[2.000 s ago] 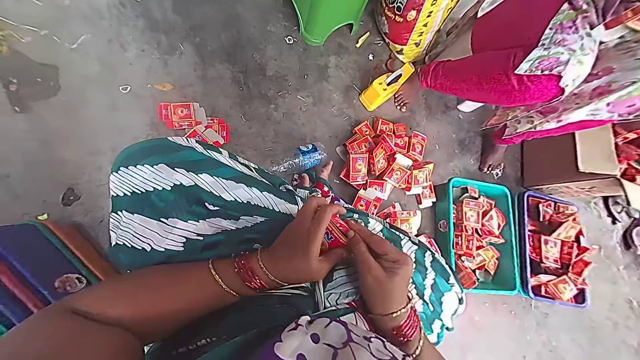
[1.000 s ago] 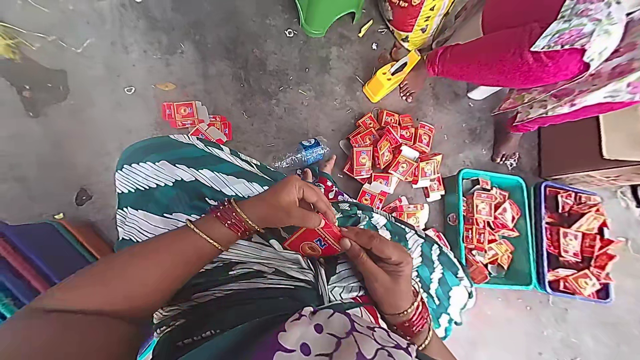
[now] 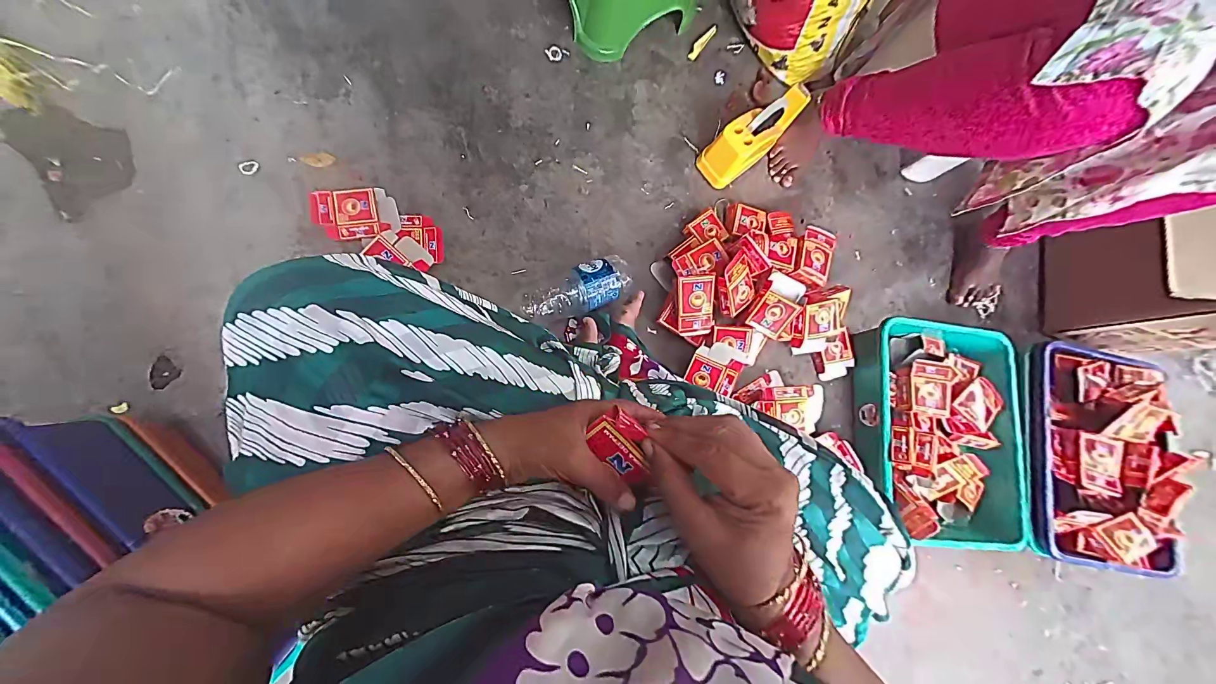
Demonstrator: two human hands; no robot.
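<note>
A small red printed cardboard box [image 3: 617, 445] is held between my hands above my lap. My left hand [image 3: 575, 451] grips it from the left, its palm and fingers round the far side. The fingers of my right hand [image 3: 727, 475] touch its right edge near the upper end. Past my knees, a heap of like red boxes [image 3: 736, 275] lies on the floor. Several flattened red cartons [image 3: 385, 228] lie farther left. A green plastic tray [image 3: 1012, 427] and a blue plastic tray [image 3: 1042, 456] at the right hold more red boxes.
A clear plastic bottle [image 3: 584, 287] lies by my foot. Beyond the heap are a yellow plastic object [image 3: 750, 138], a green plastic stool [image 3: 627, 28] and a yellow-red sack [image 3: 812, 38]. Another person's legs [image 3: 988, 104] and a cardboard box [image 3: 1102, 275] are at the right, stacked coloured trays [image 3: 95, 475] at the left.
The red box between my hands has turned, and its narrow printed side now faces up. One second ago a broader face showed, with my left fingers over its top.
</note>
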